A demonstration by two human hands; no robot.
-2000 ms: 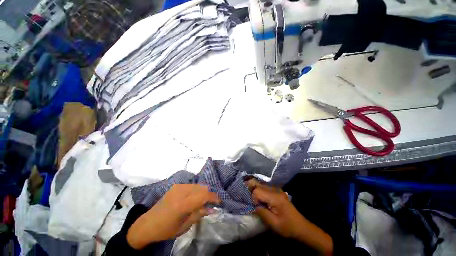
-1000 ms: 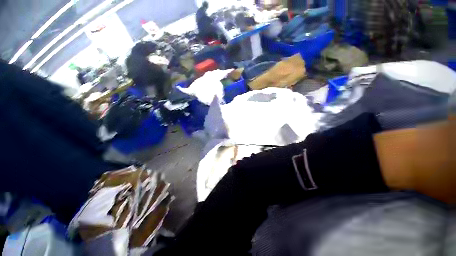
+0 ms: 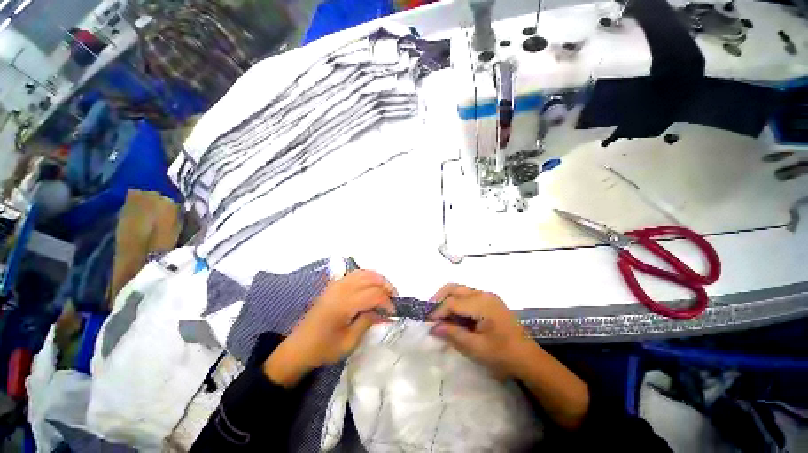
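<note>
My left hand (image 3: 351, 311) and my right hand (image 3: 470, 326) pinch a short dark checked seam edge (image 3: 413, 309) between them at the table's front edge. The white padded piece (image 3: 425, 380) hangs below my hands toward my lap. The dark checked outer fabric panel (image 3: 282, 305) spreads to the left of and under my left forearm. The sewing machine (image 3: 523, 88) stands beyond my hands, with its needle area (image 3: 503, 190) free of the held piece. The red-handled scissors (image 3: 660, 265) lie on the bed to the right.
A fanned stack of white cut pieces with grey edges (image 3: 310, 115) lies left of the machine. A thin pale metal tool (image 3: 640, 190) lies behind the scissors. Black strips (image 3: 673, 97) cross the machine arm. A ruler strip (image 3: 638, 323) runs along the front edge. White pieces (image 3: 133, 354) lie at left.
The view swung left one second ago and is back on the machine. The bunched fabric has left the table edge; both hands now pinch a straight dark edge, with the white piece hanging below.
</note>
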